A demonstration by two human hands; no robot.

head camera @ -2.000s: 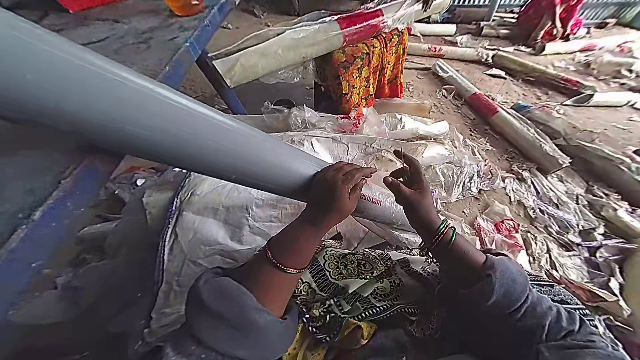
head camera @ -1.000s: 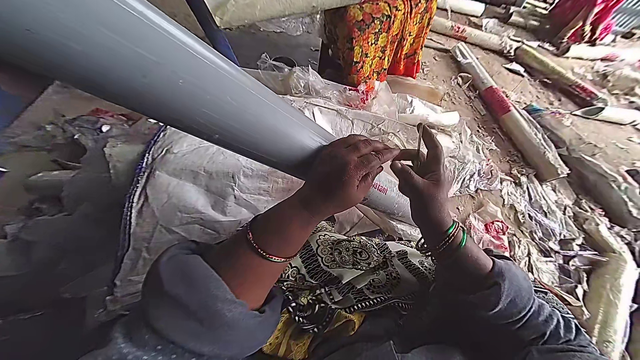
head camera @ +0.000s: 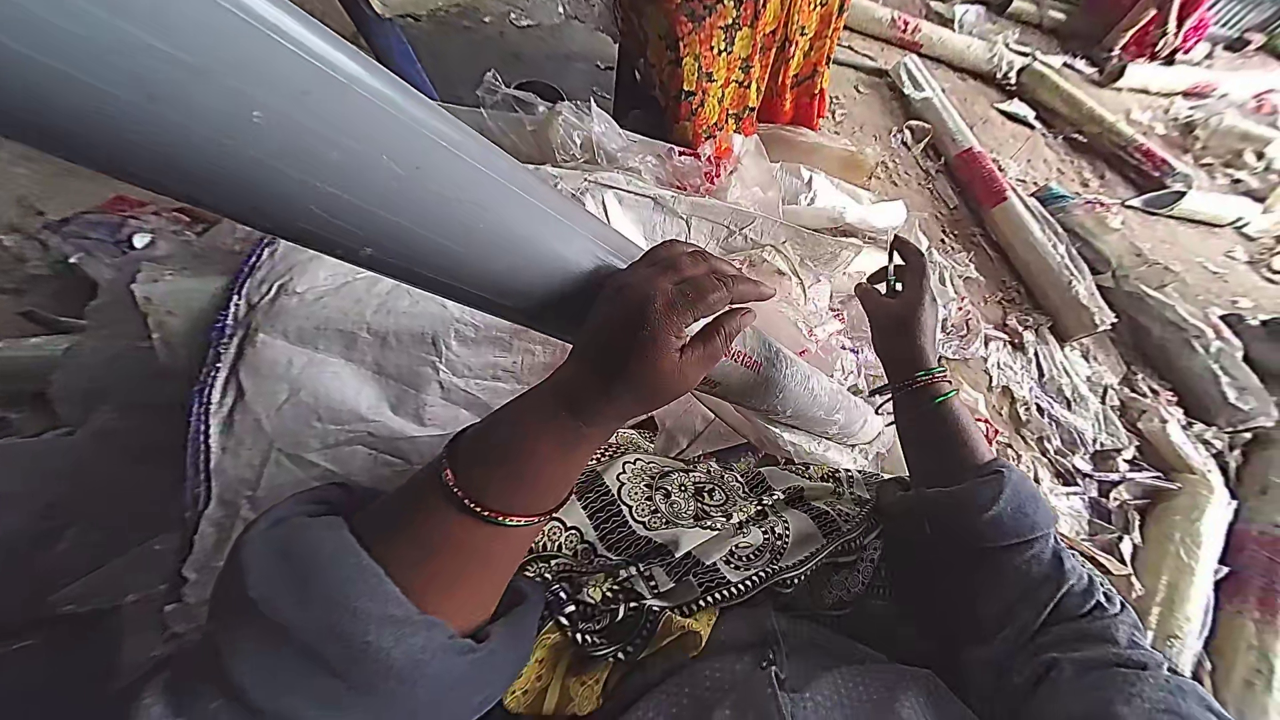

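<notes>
A large grey plastic pipe (head camera: 330,150) runs from the upper left down to the middle, its lower part in a printed plastic wrap (head camera: 790,385). My left hand (head camera: 660,325) lies over the pipe where the bare grey surface meets the wrap, thumb and fingers resting on top. To the right, raised off the pipe, my right hand (head camera: 905,300) pinches a small thin tool (head camera: 891,262), perhaps a blade, upright between thumb and fingers. A patterned black-and-white cloth (head camera: 700,500) covers my lap below the pipe.
A white woven sack (head camera: 350,350) lies under the pipe. Crumpled plastic film (head camera: 740,190) is heaped beyond it. A person in a floral garment (head camera: 735,60) is at the top. Wrapped pipes with red bands (head camera: 985,180) lie on the ground at right, among plastic scraps (head camera: 1060,420).
My right hand, close against my left hand a second ago, is now apart from it, off to the right. My left hand stays on the pipe. The view has shifted.
</notes>
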